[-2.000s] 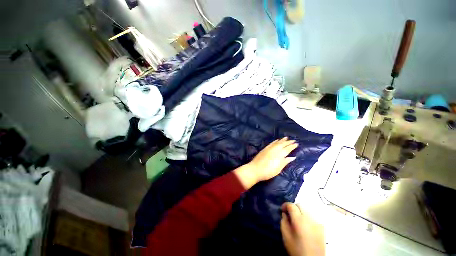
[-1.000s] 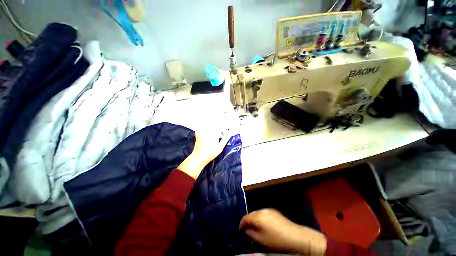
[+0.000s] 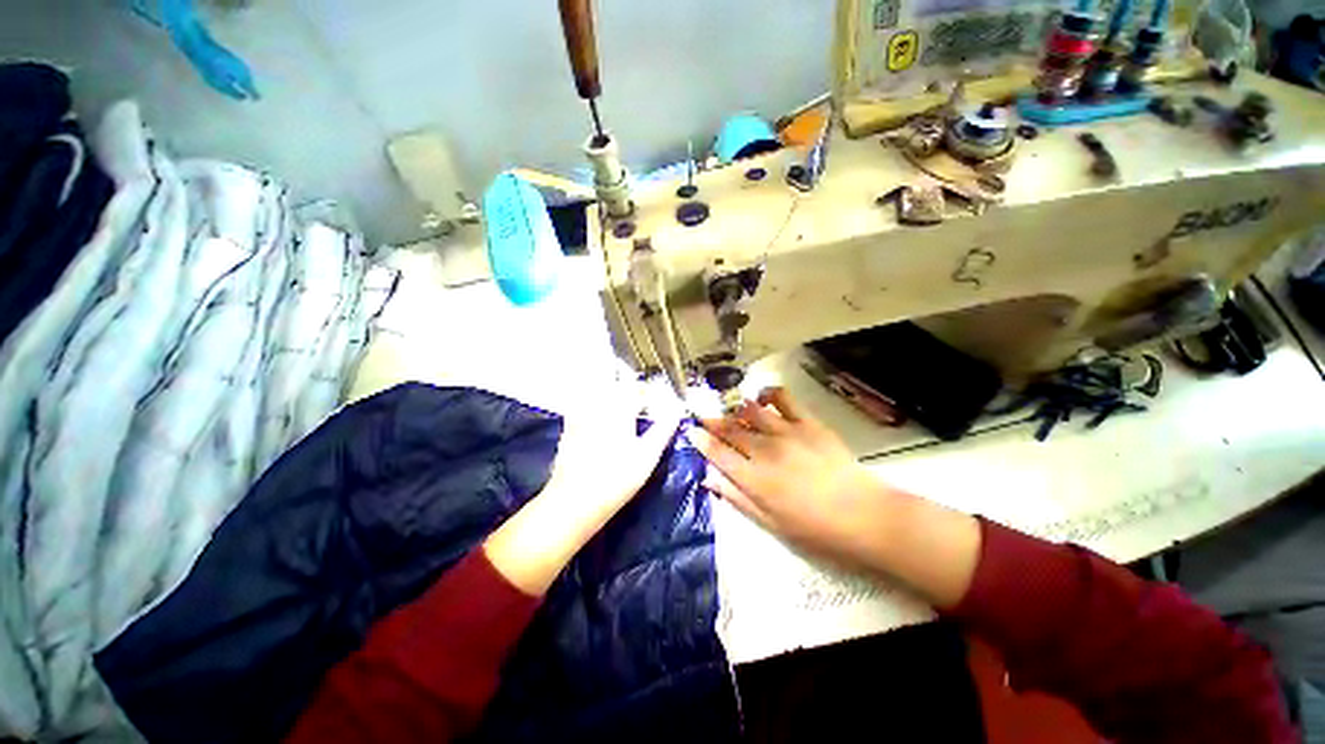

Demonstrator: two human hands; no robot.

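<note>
The shiny navy quilted garment piece (image 3: 436,538) lies on the machine table and hangs over its front edge. Its far right corner is under the needle area of the cream sewing machine (image 3: 872,247). My left hand (image 3: 618,443) lies on that corner, fingertips beside the brightly lit presser foot; glare washes them out. My right hand (image 3: 770,458) is at the right edge of the same corner, fingers bent close to the needle area. Whether either hand pinches the cloth cannot be told.
A stack of pale work pieces (image 3: 189,349) stands at the left, with dark navy fabric (image 3: 37,189) on it. A black rectangle (image 3: 923,378) and a small black cluster (image 3: 1090,393) lie under the machine arm. A brown-handled tool (image 3: 578,51) stands upright behind the head.
The view has turned and moved closer to the machine. My right hand has moved from the garment's near right edge up to the needle area. My left hand stays at the far corner.
</note>
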